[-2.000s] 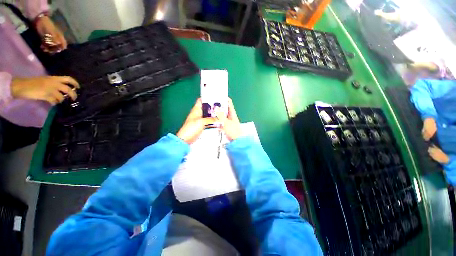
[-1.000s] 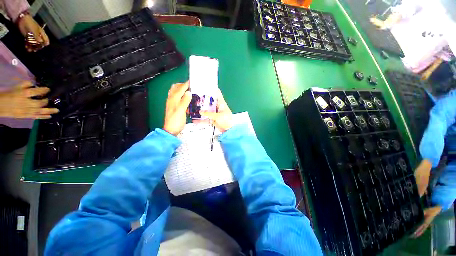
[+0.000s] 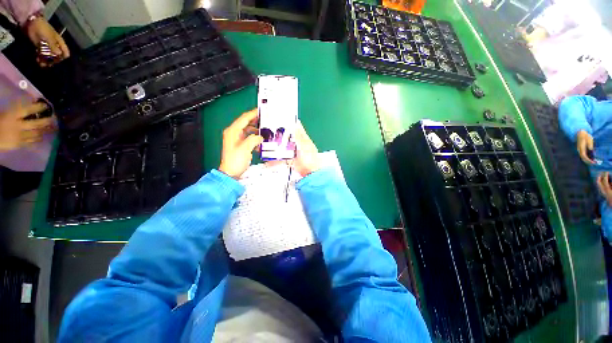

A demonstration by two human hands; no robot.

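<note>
A smartphone [image 3: 278, 110] with a bright, mostly white screen and a pinkish picture low on it is held upright in both hands above the green bench. My left hand [image 3: 239, 144] grips its left side, with the thumb near the lower edge. My right hand [image 3: 305, 151] holds its lower right side. A white record sheet [image 3: 268, 218] with lines of writing lies below the phone, over the bench edge and my lap. A thin pen [image 3: 288, 184] lies on the sheet.
A black tray [image 3: 171, 63] with two parts overlaps another tray [image 3: 114, 174] at left, beside a pink-sleeved person's hand [image 3: 25, 124]. A tall tray stack [image 3: 429, 221] with silvery parts is at right, another tray [image 3: 409, 43] behind. Blue-sleeved person [image 3: 584, 120] at far right.
Both hands and the phone appear slightly left and higher than at first. The phone screen picture has changed. The pink-sleeved person's near hand has moved left off the tray. The blue-sleeved person's hands have moved.
</note>
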